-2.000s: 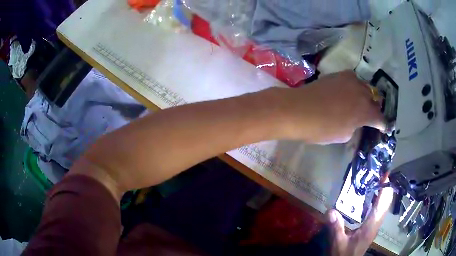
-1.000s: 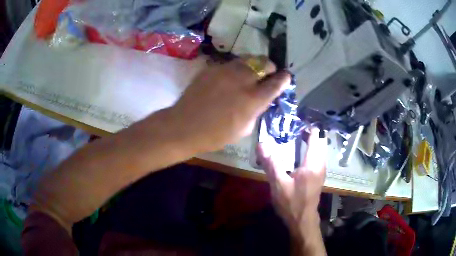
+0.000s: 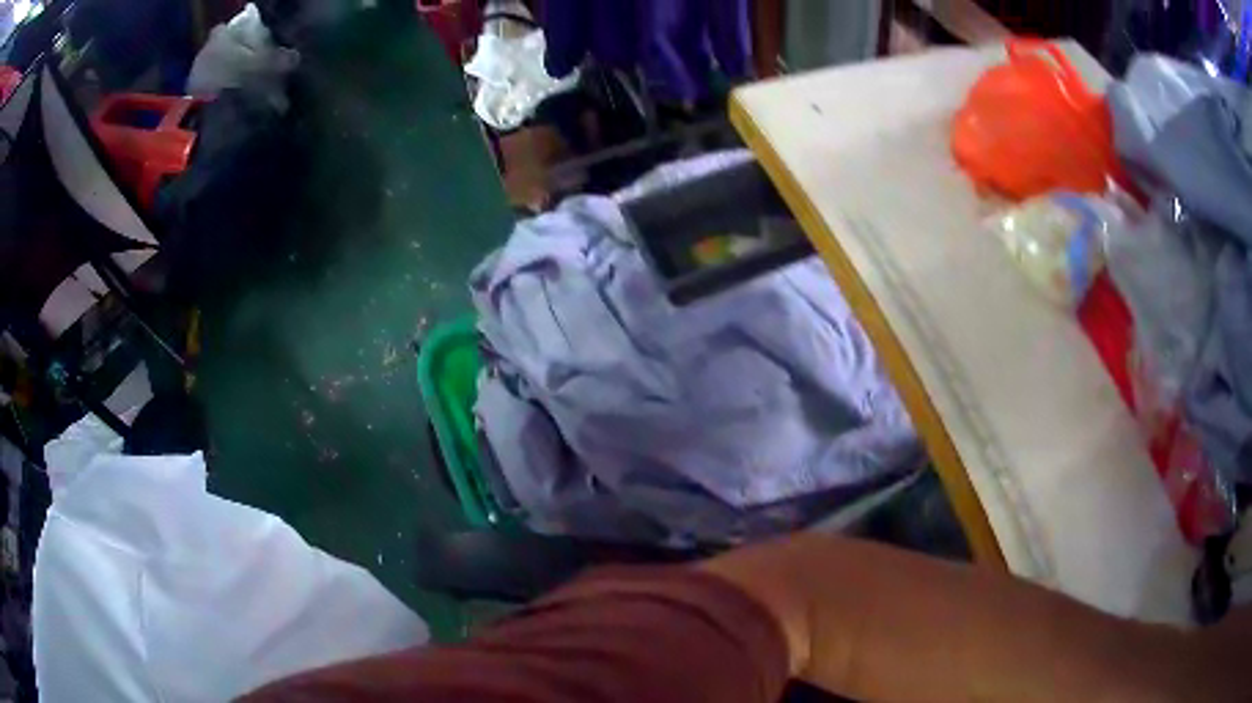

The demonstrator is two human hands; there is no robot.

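Note:
My left arm, in a dark red sleeve, crosses the bottom of the view towards the right edge; the hand is cut off there. My right hand is out of view. The white table point(image 3: 947, 247) with a wooden edge and a printed ruler lies at the right. Grey cloth pieces point(image 3: 1208, 206), an orange item point(image 3: 1037, 124) and a red packet point(image 3: 1160, 426) lie on it. The sewing machine is not in view.
A heap of pale lilac garments point(image 3: 645, 371) fills a green basket point(image 3: 446, 398) beside the table, with a dark tray point(image 3: 714, 227) on it. White cloth point(image 3: 179, 591) lies lower left. Green floor point(image 3: 343, 316) shows between. A red plastic basket point(image 3: 144, 137) stands upper left.
The view has swung left, from the machine to the table's left end and the floor. The machine and both hands have gone out of the picture.

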